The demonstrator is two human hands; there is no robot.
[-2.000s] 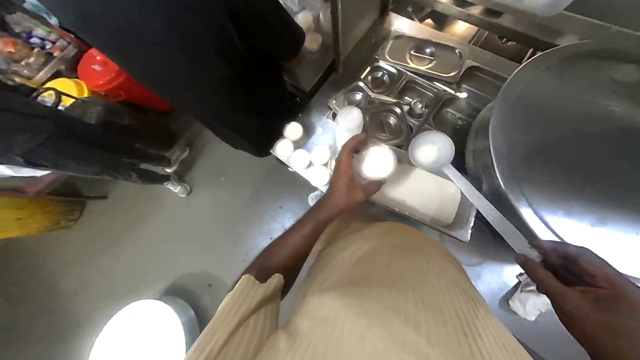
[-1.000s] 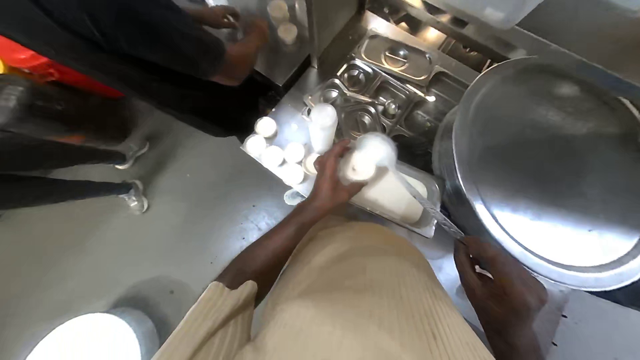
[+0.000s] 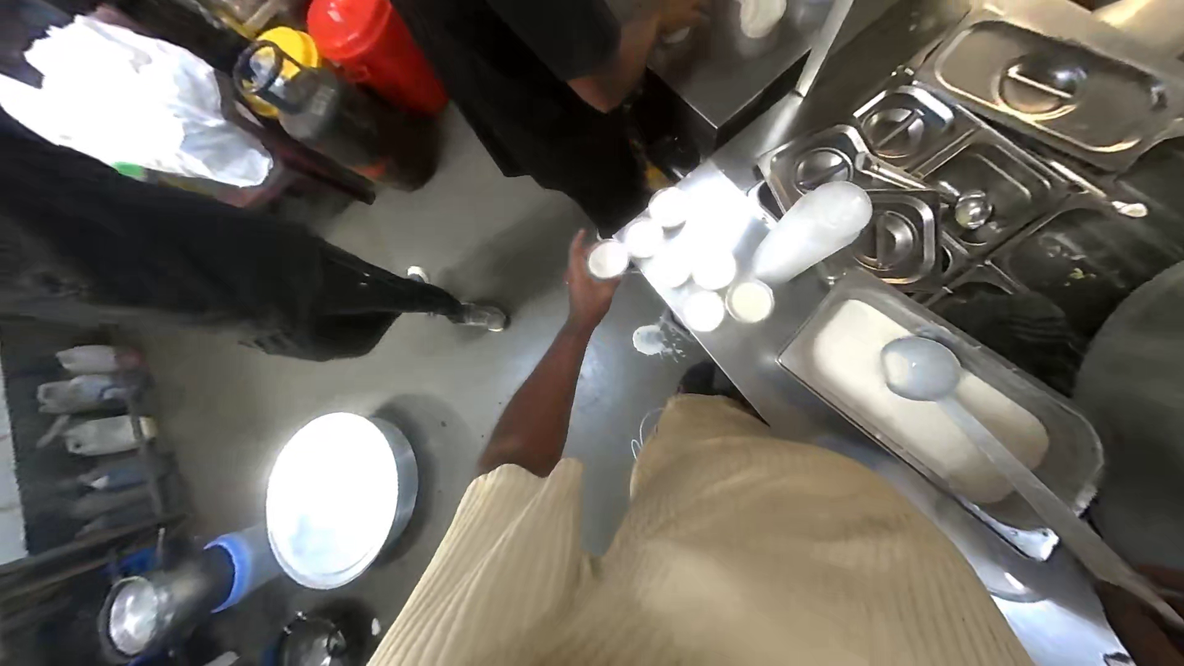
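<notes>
My left hand [image 3: 592,282] grips a small cup of white liquid [image 3: 608,259] at the counter's left edge, beside several filled cups [image 3: 714,266]. A stack of translucent cups [image 3: 814,231] lies tilted or leans behind them. At the far lower right, my right hand [image 3: 1142,610], partly cut off by the frame, holds the handle of a ladle [image 3: 920,368]. The ladle's bowl is over a rectangular container of white liquid [image 3: 860,342]; whether it touches the liquid I cannot tell.
Lidded steel pans [image 3: 893,240] line the back of the counter, with a large round lid [image 3: 1142,398] at the right. White spilled liquid [image 3: 649,339] marks the floor. A person in dark clothes [image 3: 546,102] works at another counter; another's leg [image 3: 370,287] and a large round vessel [image 3: 338,499] are at the left.
My left hand has moved left with a cup, from beside the rectangular container to the counter's edge. The ladle, tipped at the cup one second ago, is now over the container. The view has swung left.
</notes>
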